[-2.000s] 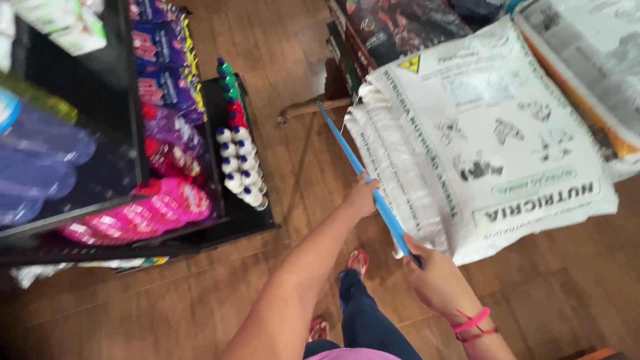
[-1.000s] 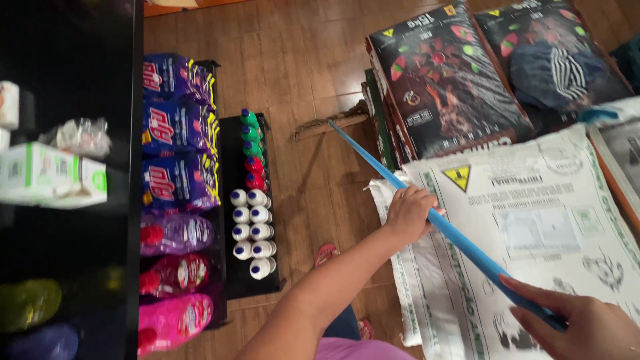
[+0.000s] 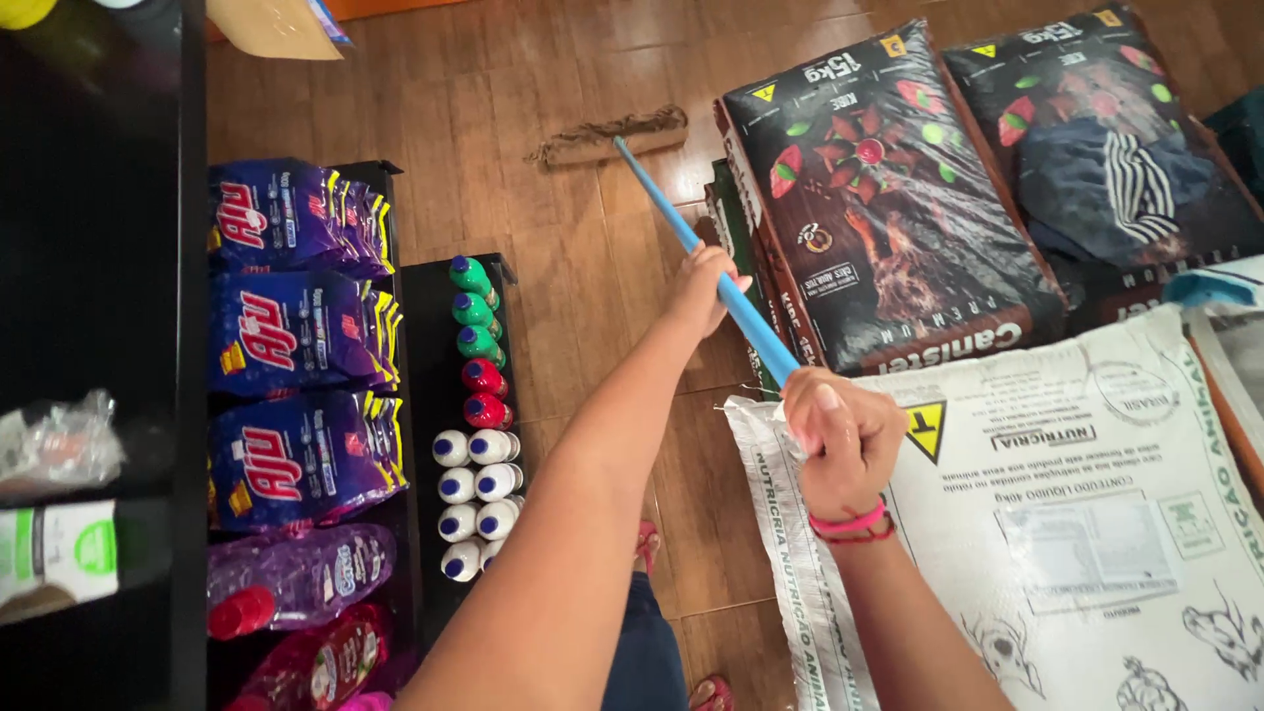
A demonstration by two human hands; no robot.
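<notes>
A long blue pole [image 3: 664, 204] slants across the view, its far end joined to a wide floor-cleaning head wrapped in brown cloth [image 3: 620, 138] that lies on the wood-look floor. Around the middle of the pole my left hand [image 3: 703, 288] is closed. Nearer to me, my right hand [image 3: 844, 434] grips the pole close to its near end, above the edge of a white feed sack [image 3: 1047, 464]. A pink band and a red one circle the right wrist.
On the left, black shelving [image 3: 188, 395] holds blue detergent pouches [image 3: 286, 336], purple bottles [image 3: 306, 578] and a low row of small bottles [image 3: 480, 343]. At right lie stacked black pet-food sacks [image 3: 879, 197], one with dark striped cloth [image 3: 1116, 193] on it. Wood-look floor [image 3: 563, 286] runs between.
The cloth-wrapped head, seen only as a narrow end beside the sacks earlier, now shows broadly on the floor. My right hand has come in closer to the left along with the pole's near end.
</notes>
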